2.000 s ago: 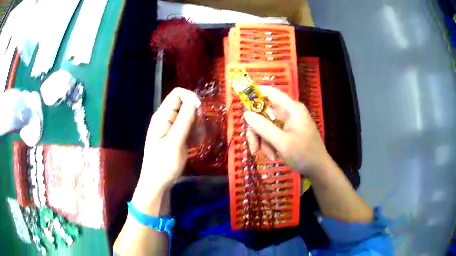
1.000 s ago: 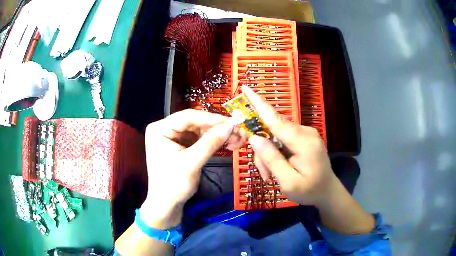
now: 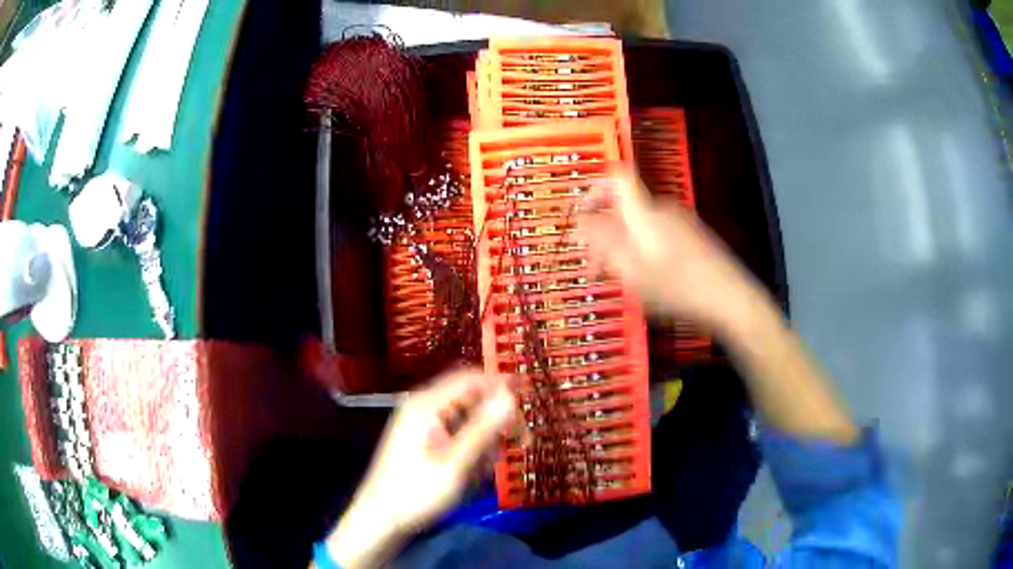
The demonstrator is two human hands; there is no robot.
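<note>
An orange slotted PCB rack [image 3: 634,389] lies lengthwise in front of me, over the near edge of the black bin, with rows of boards in its slots. Dark-red wire leads [image 3: 544,389] hang over its left part. My right hand [image 3: 644,239] is blurred, over the rack's upper right side; I cannot tell if it holds anything. My left hand [image 3: 450,439] is at the rack's lower left edge, fingers curled; what it holds, if anything, is hidden. No yellow board shows clearly in either hand.
The black bin [image 3: 324,267] holds more orange racks [image 3: 555,80] and a wire bundle with white plugs [image 3: 372,95]. On the green bench at left lie pink-red bubble wrap [image 3: 150,428], small green circuit boards [image 3: 117,522], white strips [image 3: 167,78] and white round objects [image 3: 106,211].
The hands have parted; the yellow board held between them no longer shows. My right hand moved up over the rack, my left hand down and slightly left. The camera view has shifted.
</note>
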